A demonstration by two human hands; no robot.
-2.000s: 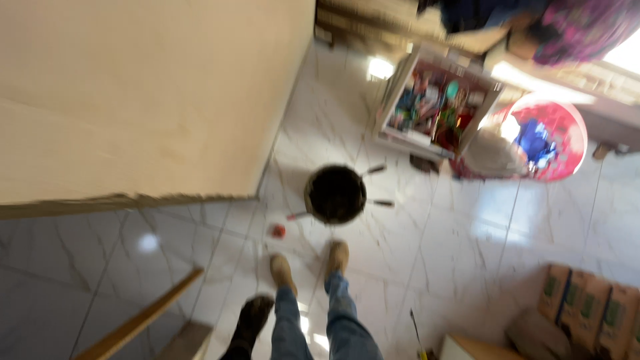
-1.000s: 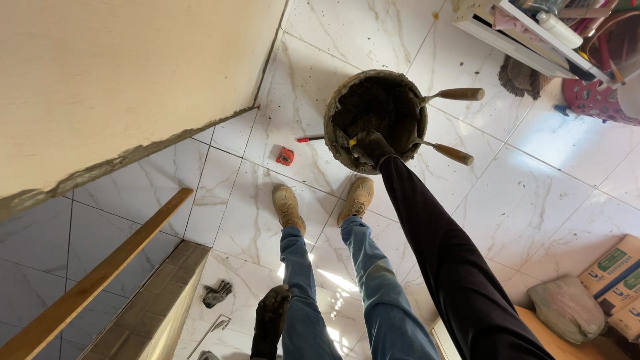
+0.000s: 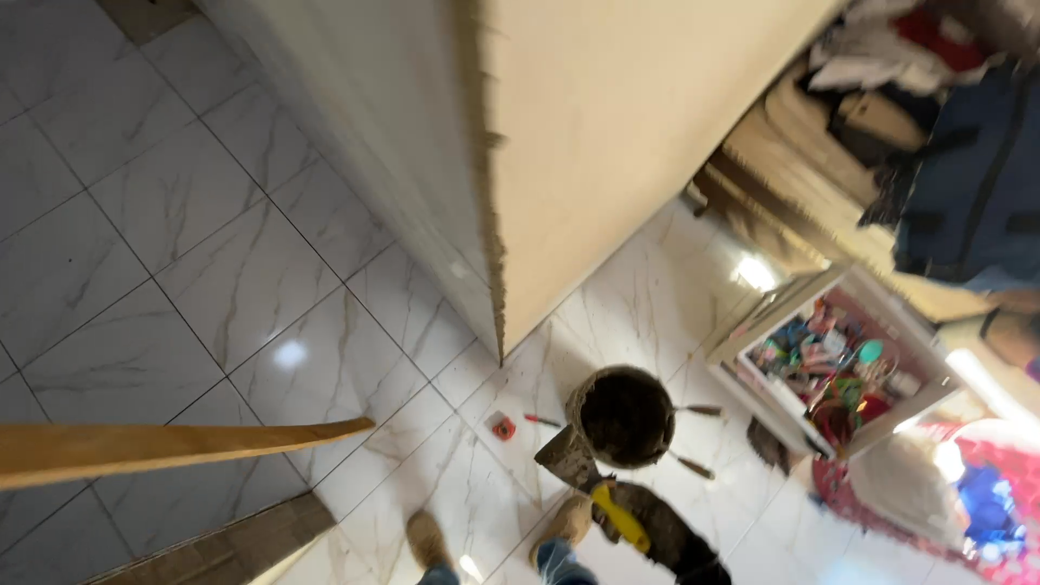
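Note:
My right hand (image 3: 662, 520), in a dirty dark glove, holds a putty knife by its yellow handle (image 3: 620, 518). The knife's wide blade (image 3: 567, 460) bears dark residue and shows beside the lower left of a round bucket (image 3: 624, 416). The bucket has a crusted rim and dark contents. Two tools with wooden handles (image 3: 695, 467) stick out from its right side. A red tape measure (image 3: 504, 428) and a small red and black tool (image 3: 542, 420) lie on the floor to its left. My left hand is out of view.
A wall corner with a rough edge (image 3: 494, 203) rises above the bucket. A long wooden strip (image 3: 203, 447) extends from the left. At right are a drawer unit full of small items (image 3: 910, 406), a pink tub (image 3: 999, 443), and a person's dark clothing (image 3: 967, 179).
My right hand has come out of the bucket and now holds the yellow-handled putty knife beside it. My left hand has left the view. The view has swung toward the wall corner.

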